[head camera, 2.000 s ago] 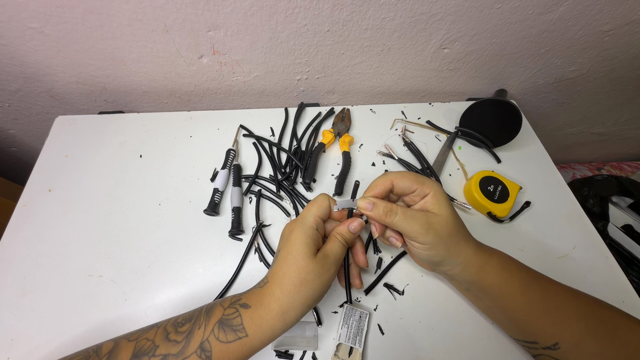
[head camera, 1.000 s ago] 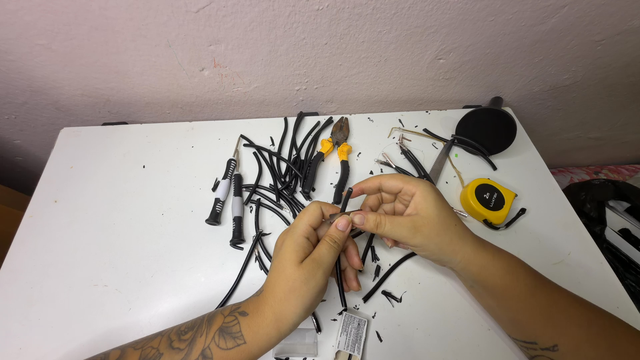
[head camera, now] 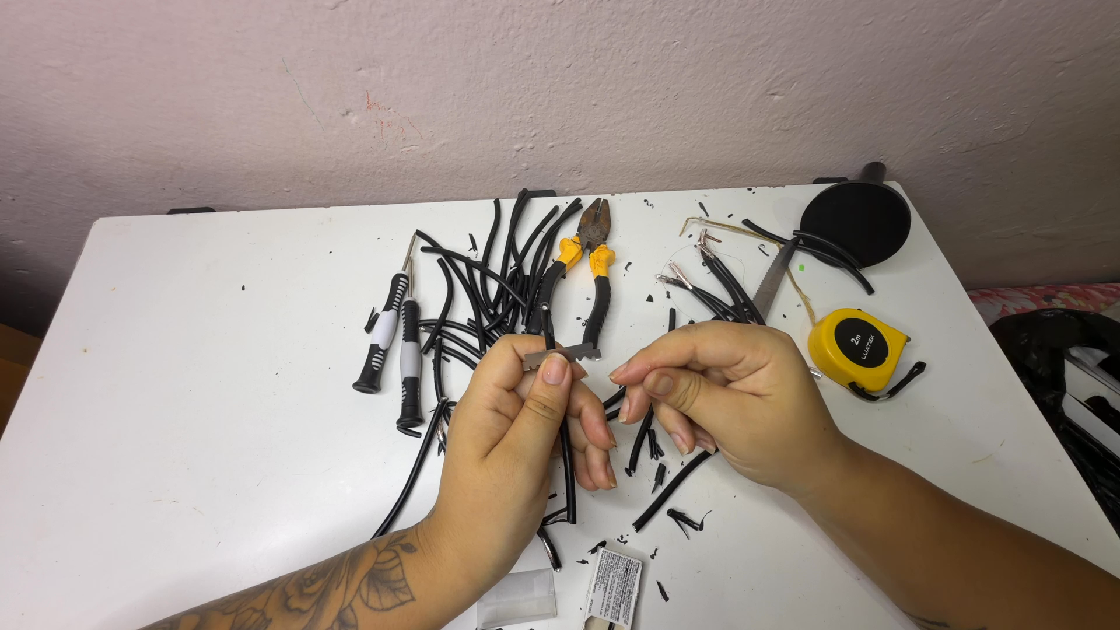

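Note:
My left hand [head camera: 516,429] pinches a small metal razor blade [head camera: 573,353] under its thumb, together with a black cable piece [head camera: 569,472] that runs upright through the fingers. Just to the right is my right hand [head camera: 726,398], its fingertips curled near one another; nothing shows between them. Behind the left hand lie several black cable pieces [head camera: 490,271] and combination pliers [head camera: 595,254] with yellow and black handles. Cables with bared copper ends [head camera: 722,280] rest beyond the right hand, beside a serrated blade [head camera: 774,280].
Two precision screwdrivers [head camera: 409,359] lie left of the cables. A yellow tape measure [head camera: 857,350] and a round black object [head camera: 856,223] are at the right. Near the front are a small printed box [head camera: 614,586], a clear plastic case [head camera: 516,598] and insulation scraps [head camera: 684,521].
My right hand has moved right, away from the cable and my left hand. The razor blade, largely hidden by the fingers one second ago, now shows in my left hand.

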